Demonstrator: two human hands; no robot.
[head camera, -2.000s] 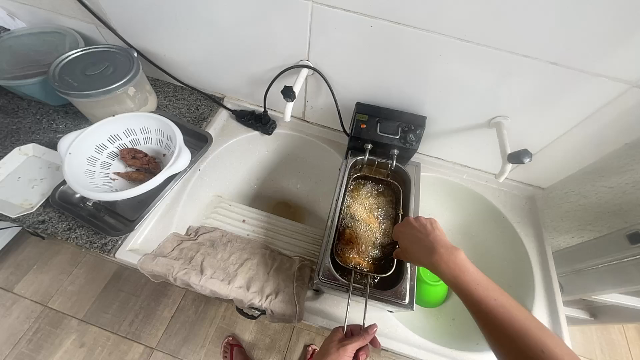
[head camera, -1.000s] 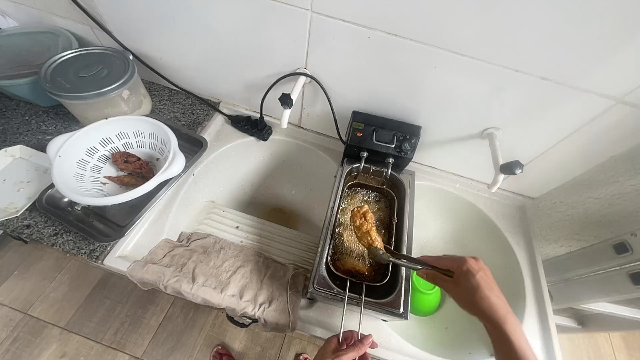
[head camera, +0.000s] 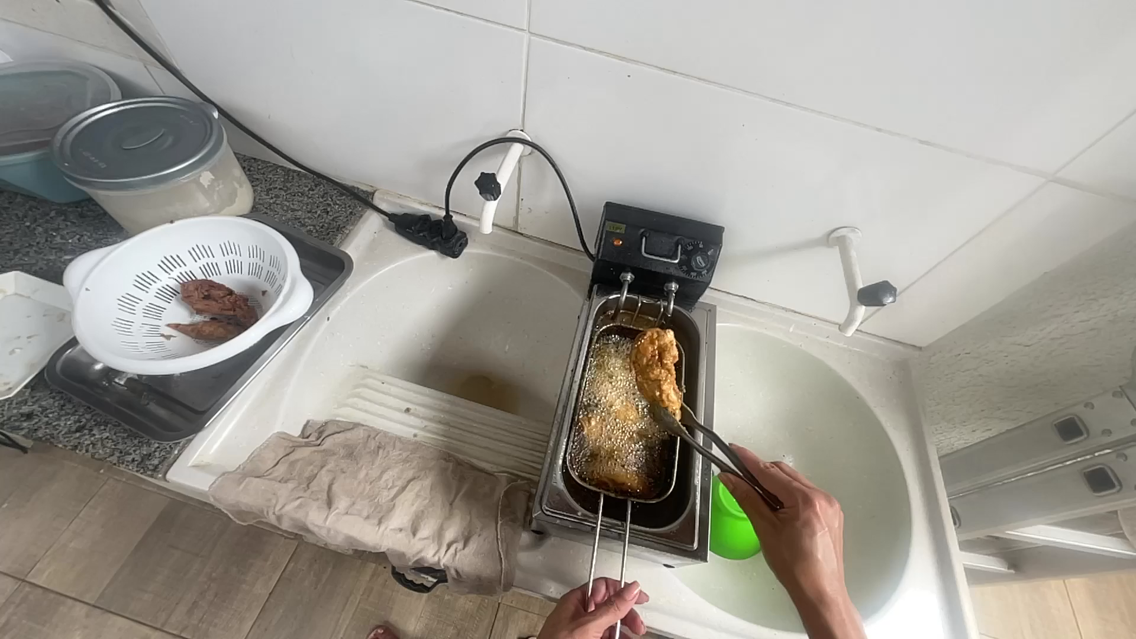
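My left hand (head camera: 596, 611) grips the wire handle (head camera: 611, 541) of the fry basket, which sits in the bubbling oil of an electric deep fryer (head camera: 552, 497). In my right hand (head camera: 797, 524) is a pair of metal tongs (head camera: 721, 451), their tips on a battered, golden-brown fried piece (head camera: 657, 368) at the basket's right side, above the oil. More food browns under the foam (head camera: 617, 426). The orange light on the fryer's black control box (head camera: 657, 248) is lit. At the far left, darker fried pieces (head camera: 217, 306) lie in a white plastic colander (head camera: 106, 302).
The fryer stands across a white double sink (head camera: 932, 532) with two wall taps (head camera: 501, 182). A beige cloth (head camera: 373, 510) drapes over its front edge. A green container (head camera: 732, 524) is in the right basin. A power cord (head camera: 266, 142) and plug connection (head camera: 429, 232) run behind. Lidded tubs (head camera: 146, 160) stand left.
Two seconds ago my right hand was over the basket's right edge; it is now to the right of the fryer with the tongs. The fried piece has moved to the basket's right side since one second ago.
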